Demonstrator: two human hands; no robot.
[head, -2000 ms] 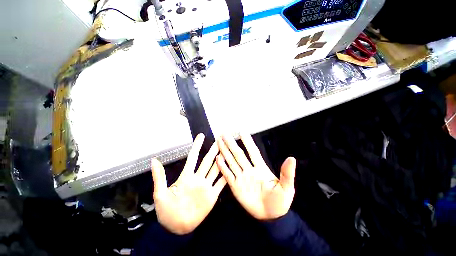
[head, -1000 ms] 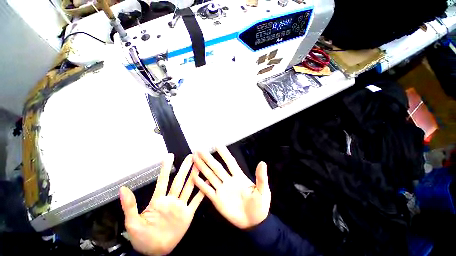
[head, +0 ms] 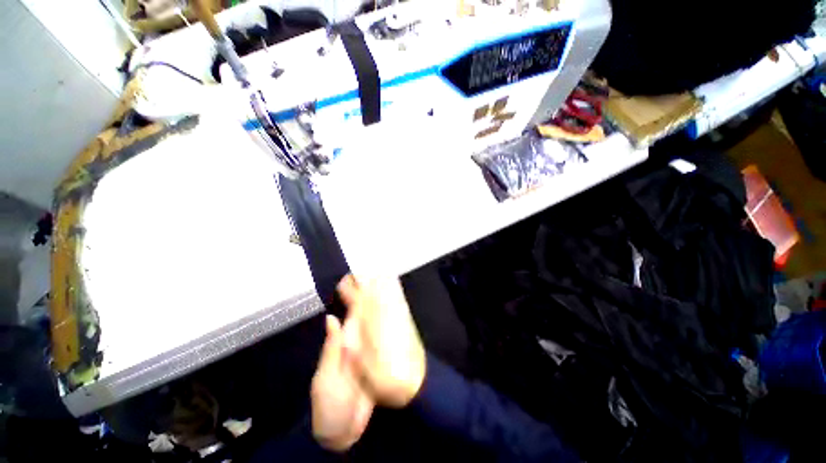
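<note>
The black strip [head: 312, 231] lies flat on the white machine table, from under the needle area [head: 311, 163] to the front edge. The white sewing machine head [head: 408, 108] stands behind it. My left hand [head: 340, 389] and my right hand [head: 388, 344] are bare and pressed or crossed together just off the table's front edge, over the strip's near end. Both are blurred. No object shows in them; whether a fingertip touches the strip cannot be told.
A plastic bag with dark contents [head: 530, 165] and red-handled scissors [head: 580, 110] lie right of the head. A large heap of black fabric [head: 598, 271] is below right. A black band [head: 365, 77] drapes over the head. The table's left edge has worn tape [head: 68, 271].
My hands were spread side by side with palms up; now they have come together and overlap. The camera view has shifted since two seconds ago. The strip still lies under the needle area.
</note>
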